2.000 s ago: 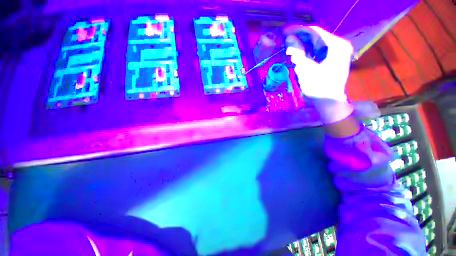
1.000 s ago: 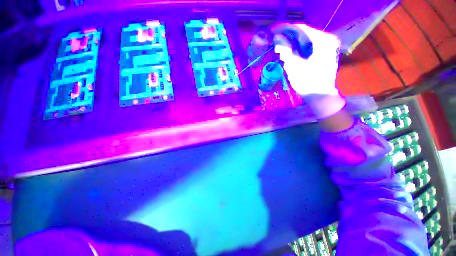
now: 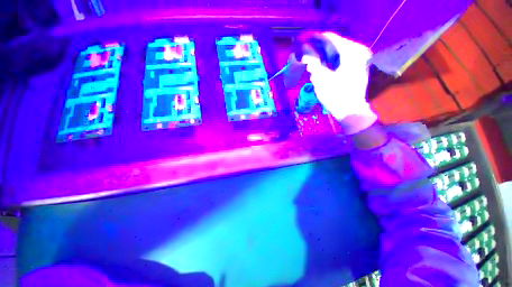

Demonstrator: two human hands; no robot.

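Three glowing cyan circuit boards with pink-red spots, left (image 3: 91, 92), middle (image 3: 171, 84) and right (image 3: 246, 77), lie side by side on the violet-lit bed (image 3: 213, 132). My right hand (image 3: 337, 73), in a glove that glows white with dark fingers, is closed on a thin tool. Its pale shaft (image 3: 279, 73) points left and down, its end by the right edge of the right board; I cannot tell if it touches. A teal pot (image 3: 307, 98) stands just below the hand, partly covered by it. My left hand is not in view.
A metal edge (image 3: 140, 175) separates the bed from a green-teal mat (image 3: 236, 224). A dark-framed tray (image 3: 487, 168) with rows of green boards is at the right. A thin pale line (image 3: 388, 23) hangs at the upper right. Orange-red flooring (image 3: 438, 73) shows beyond.
The boards and bed sit lower in the picture than one second ago. My right hand has shifted slightly left relative to the pot and now covers part of it, still holding the tool.
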